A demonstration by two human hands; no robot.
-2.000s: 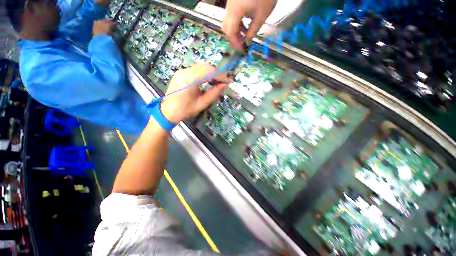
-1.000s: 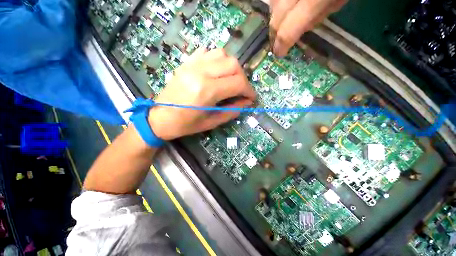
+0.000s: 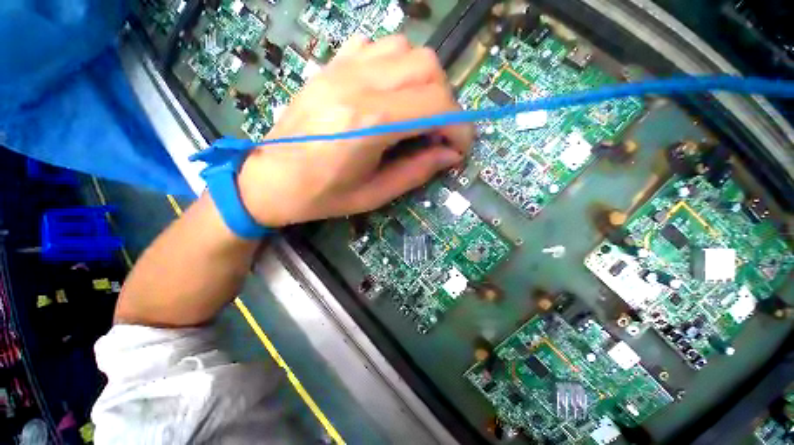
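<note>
My left hand (image 3: 366, 130) wears a blue wrist strap (image 3: 232, 198) and reaches in from the left. Its fingers are curled with thumb and fingertips close together at the left edge of a green circuit board (image 3: 531, 139). The fingertips' contents are hidden. Another circuit board (image 3: 431, 248) lies just below the hand, partly covered by it. Both boards sit in a grey-green carrier (image 3: 544, 265) with a dark frame. A blue cord (image 3: 609, 91) runs from the strap across the upper board. My right hand is not in view.
Two more boards lie in the carrier, at right (image 3: 696, 252) and bottom (image 3: 566, 374). A metal rail (image 3: 313, 322) borders the near side, another rail (image 3: 696, 56) the far side. A person's blue sleeve (image 3: 78, 104) is at upper left. A blue basket (image 3: 78, 233) stands lower left.
The view has come closer, and the boards sit farther right and lower. My left hand stays near the board edges. Another hand, seen earlier at the top near the far rail, is out of view.
</note>
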